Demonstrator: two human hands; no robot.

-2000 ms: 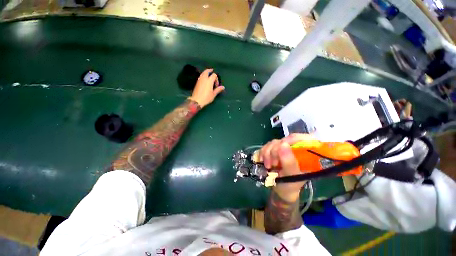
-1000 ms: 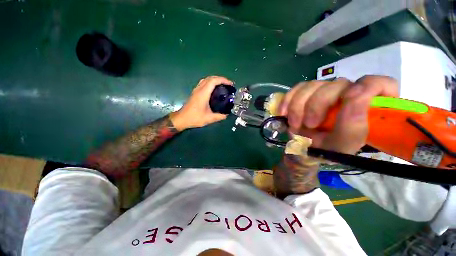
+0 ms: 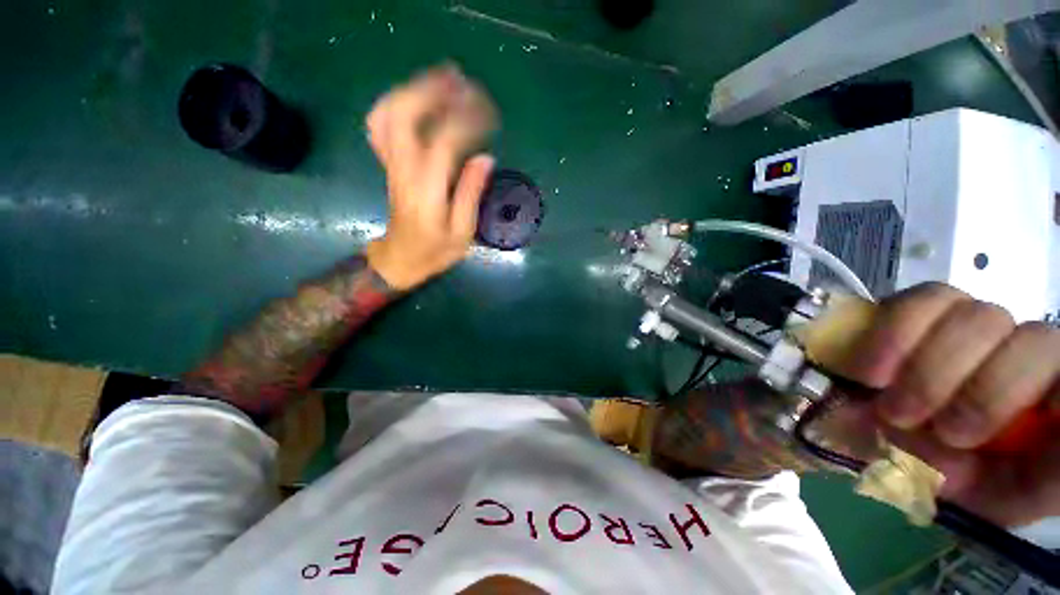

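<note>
A black cylindrical housing [image 3: 511,210] rests on the green belt [image 3: 558,325] in front of me, its round end facing me. My left hand [image 3: 435,174] is just left of it, blurred, with fingers raised and apart, holding nothing I can see. My right hand [image 3: 971,378] grips the electric screwdriver at the right; only a bit of its orange body [image 3: 1029,436] shows at the frame's edge. Its metal nose [image 3: 658,258] points left and stands apart from the housing. Tape wrapping [image 3: 901,482] and a clear feed tube [image 3: 790,241] are on the tool. No screw can be made out.
Another black housing [image 3: 244,116] lies on its side at the upper left. A dark round object [image 3: 625,9] is cut off by the top edge. The white screw feeder [image 3: 895,198] stands at the right, below a pale metal post [image 3: 854,58]. Brown board edging [image 3: 47,407] shows at lower left.
My left hand has let go of the housing and moved up and left. The screwdriver nose has drawn back to the right, away from the housing. Earlier, my left hand reached across the belt to a housing.
</note>
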